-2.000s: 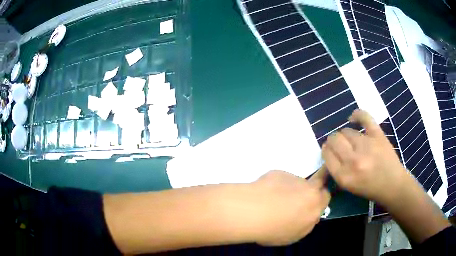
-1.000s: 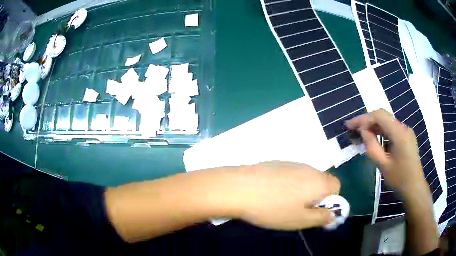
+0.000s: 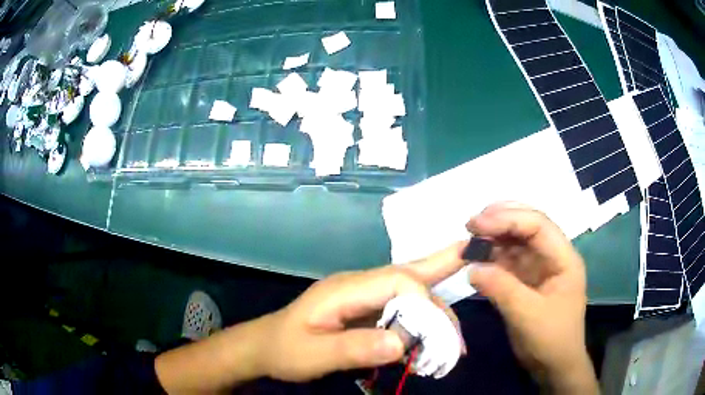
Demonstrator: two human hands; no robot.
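Note:
My left hand [image 3: 340,328] holds a white round housing [image 3: 434,339] past the bench's front edge. Red and dark lead wires [image 3: 407,369] hang from the housing, and a grey block, possibly the battery, shows under my thumb. My right hand [image 3: 533,270] holds a small black adhesive pad [image 3: 478,249] between thumb and fingers, just above and right of the housing. The pad and housing are apart. A black pad strip [image 3: 568,92] lies on white backing paper [image 3: 479,185] behind my right hand.
A clear blister tray [image 3: 185,100] with loose white liner squares [image 3: 332,116] lies at the left centre. White housings [image 3: 99,146] line its left edge beside a pile of unfinished units [image 3: 46,100]. More pad strips [image 3: 663,262] lie at right. A shoe [image 3: 201,315] shows below the bench.
My right hand has moved from the strip to near the housing with a black pad, leaving the strip's end shorter. My left hand has turned the housing up. The view has shifted right.

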